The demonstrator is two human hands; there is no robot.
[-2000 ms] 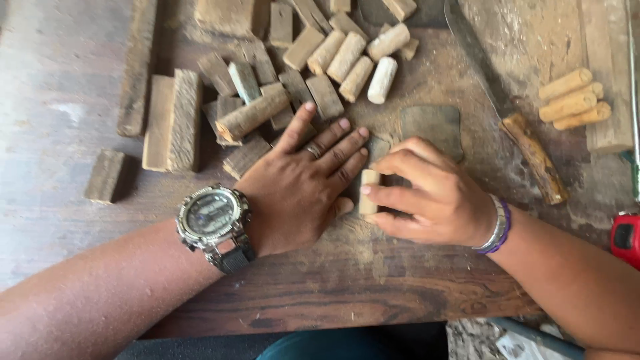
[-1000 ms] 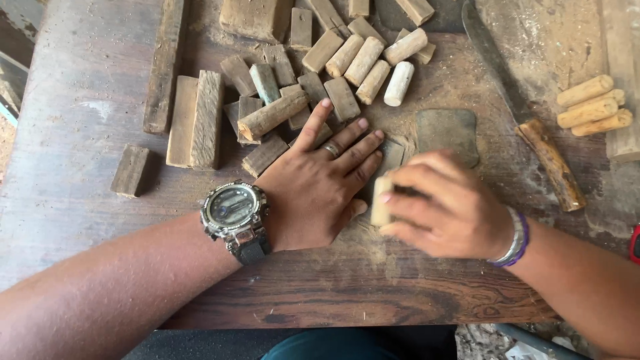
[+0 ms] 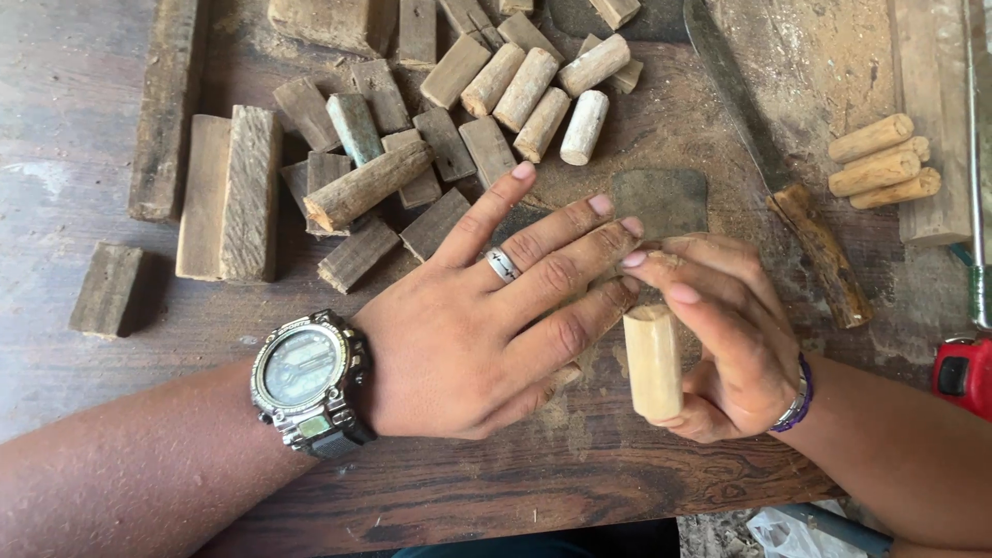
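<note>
My left hand (image 3: 496, 318), with a watch (image 3: 306, 380) and a ring, lies palm down with fingers spread, its fingertips over the edge of a dark flat sheet. My right hand (image 3: 721, 333) holds a pale, short wooden cylinder (image 3: 653, 363) upright by the thumb and fingers, just right of my left fingertips. The two hands' fingertips meet or nearly meet. Just beyond them lies a grey, dusty square sheet (image 3: 663, 203). What lies beneath my left palm is hidden.
Beyond my left hand are several wooden blocks (image 3: 453, 70) and rounded pieces (image 3: 527, 89). A machete (image 3: 821, 256) lies at right, near several peeled wooden pegs (image 3: 883, 170) and a red tape measure (image 3: 961, 376). Longer wooden bars (image 3: 167, 108) lie at left.
The wooden cylinder in my right hand now stands clear of the fingers, its side in view, and my right fingertips have come up to my left ones. My left hand stays spread on the table.
</note>
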